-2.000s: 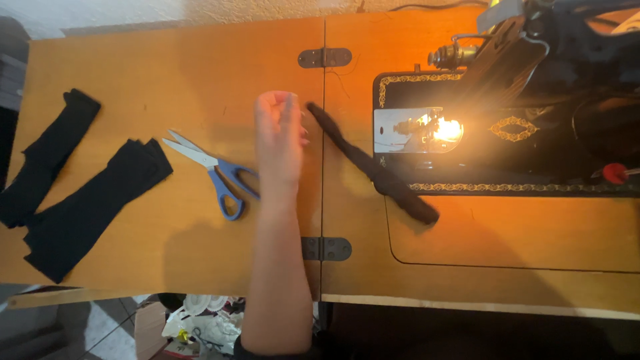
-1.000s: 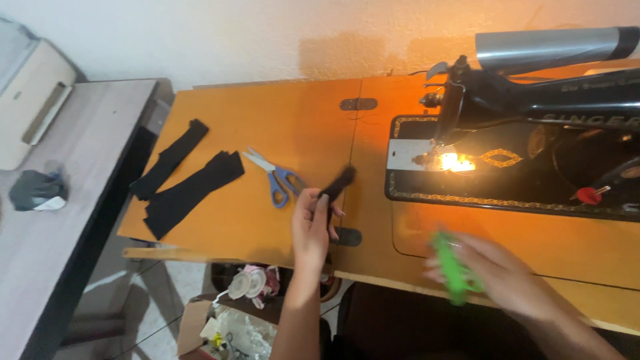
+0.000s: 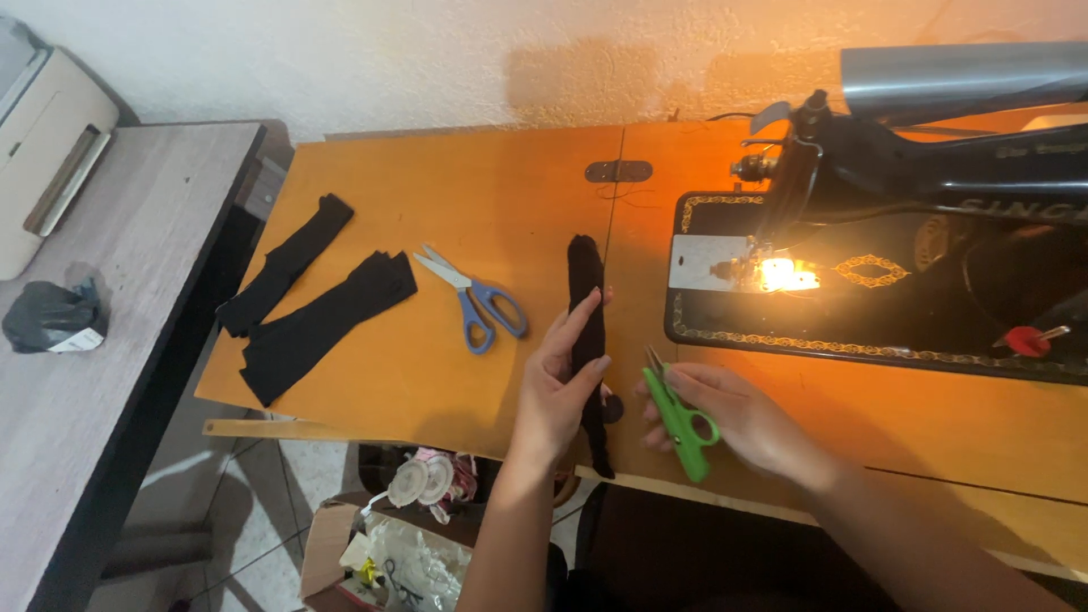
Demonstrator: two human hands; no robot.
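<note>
My left hand (image 3: 557,391) grips a narrow strip of black fabric (image 3: 586,327) that stands upright in the view, its thin lower end hanging at the table's front edge. Just to its right, my right hand (image 3: 722,408) holds green thread snips (image 3: 680,421), their metal tips pointing up and left, apart from the fabric. Blue-handled scissors (image 3: 476,297) lie on the wooden table with blades parted. Farther left rest two stacks or folded pieces of black fabric (image 3: 327,327), (image 3: 285,263). A black Singer sewing machine (image 3: 918,174) stands at the right with its lamp lit.
Metal hinges (image 3: 619,172) join the tabletop sections. A grey table (image 3: 161,229) at the left bears a white printer (image 3: 51,153) and a dark plastic bundle (image 3: 53,316). Below the front edge, a cardboard box (image 3: 327,544) holds plastic bags and other items. A wall runs behind.
My left hand has taken hold of the black strip, which lay on the table two seconds ago. My right hand has come into view with the green snips and moved nearer the strip.
</note>
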